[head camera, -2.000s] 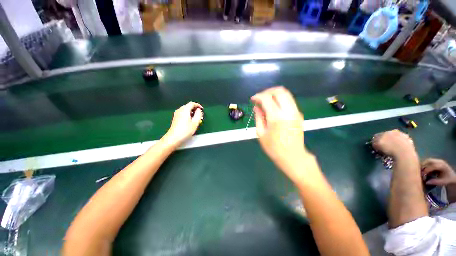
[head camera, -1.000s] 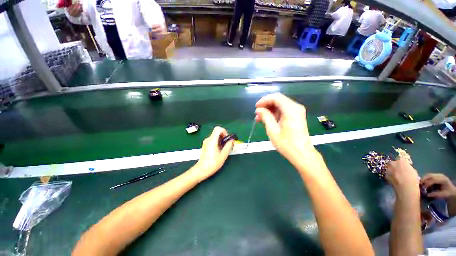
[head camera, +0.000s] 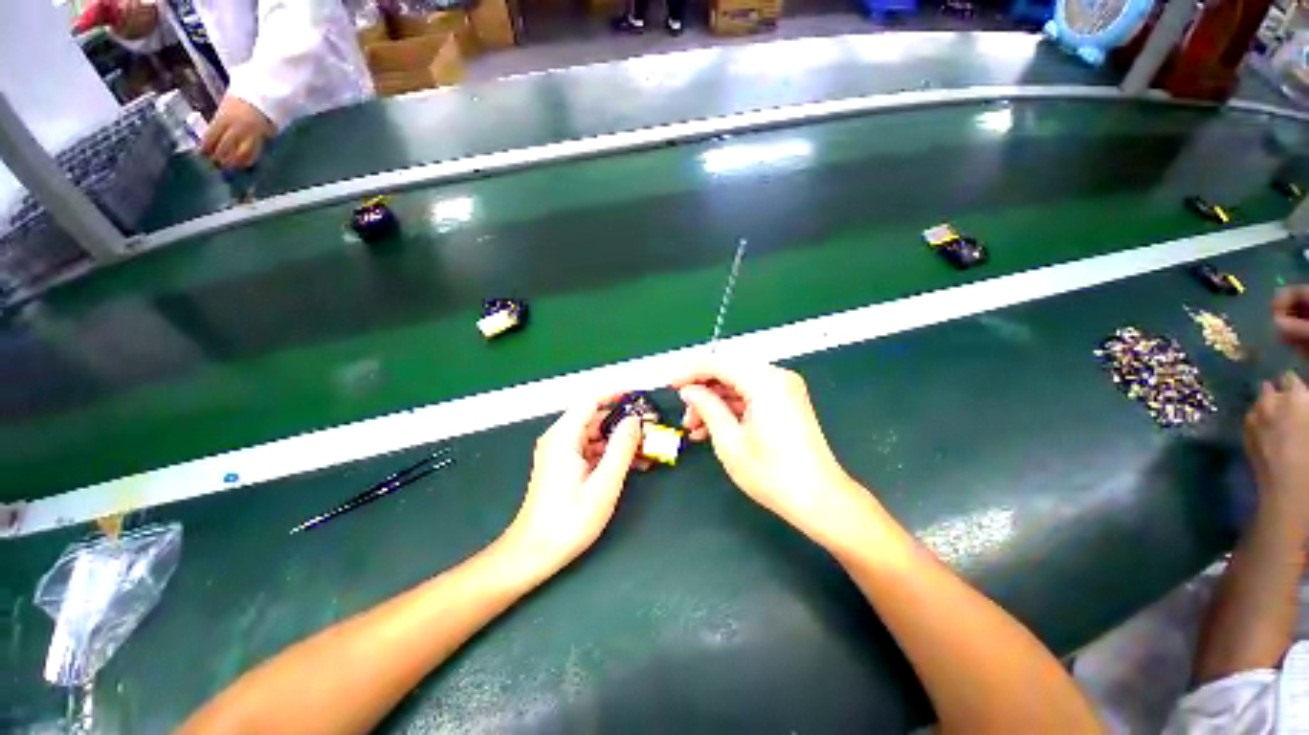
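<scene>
My left hand (head camera: 567, 481) holds a black electronic unit (head camera: 629, 418) over the bench just in front of the white edge strip. A white battery with yellow edges (head camera: 662, 442) hangs from the unit's right side. My right hand (head camera: 754, 431) is close at the right of the unit, thumb and finger pinched together beside the battery. Whether a tiny part is between those fingertips cannot be told. Black tweezers (head camera: 371, 491) lie on the bench left of my hands. A thin pale rod (head camera: 729, 292) stands out from the strip over the belt.
More black units lie on the green belt, one at the left (head camera: 503, 317) and one at the right (head camera: 959, 249). A clear bag (head camera: 108, 596) lies far left. A pile of small parts (head camera: 1156, 376) and a neighbour's hands are at right. A person stands across the belt.
My right hand has let go of the thin rod and come down beside the unit. My left hand has turned the unit, so its battery faces up. The belt units have shifted in view.
</scene>
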